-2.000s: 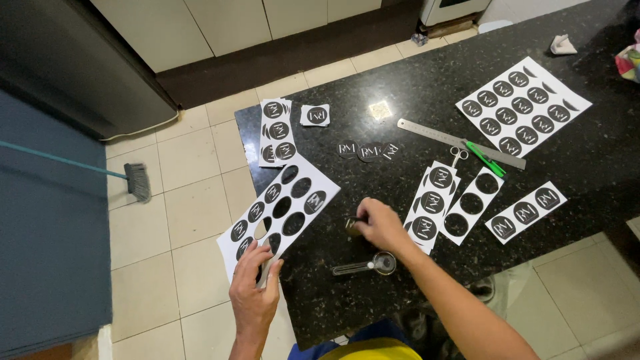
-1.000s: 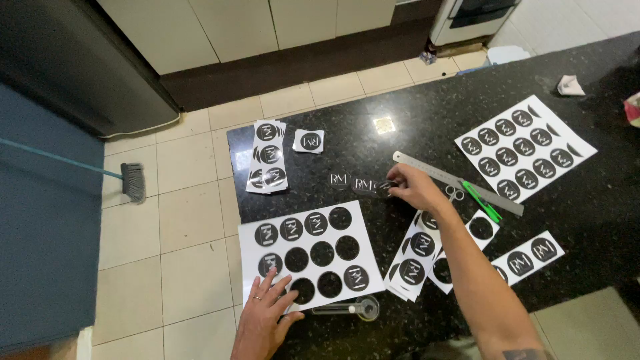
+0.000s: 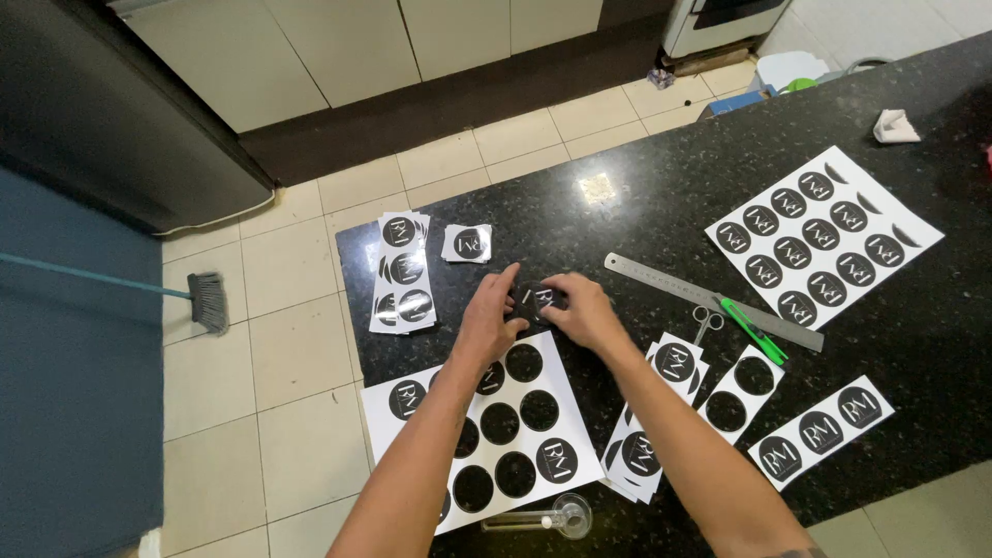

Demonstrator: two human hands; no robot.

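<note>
Round black stickers with white lettering lie at the middle of the counter, between my two hands. My right hand pinches the right edge of one with thumb and fingers. My left hand is at their left side, thumb and fingers apart; whether it touches one is unclear. Below lies a white sheet of round labels, several of its circles cut out, partly under my left forearm. A clear circle cutter rests at the sheet's lower edge.
Left are label strips and a small stack of square labels. Right are a steel ruler, scissors, a green utility knife, more strips, a full label sheet and a crumpled tissue.
My left hand has moved from the lower edge of the label sheet up to the loose stickers. My right hand, earlier near the circle cutter, is now at the stickers too.
</note>
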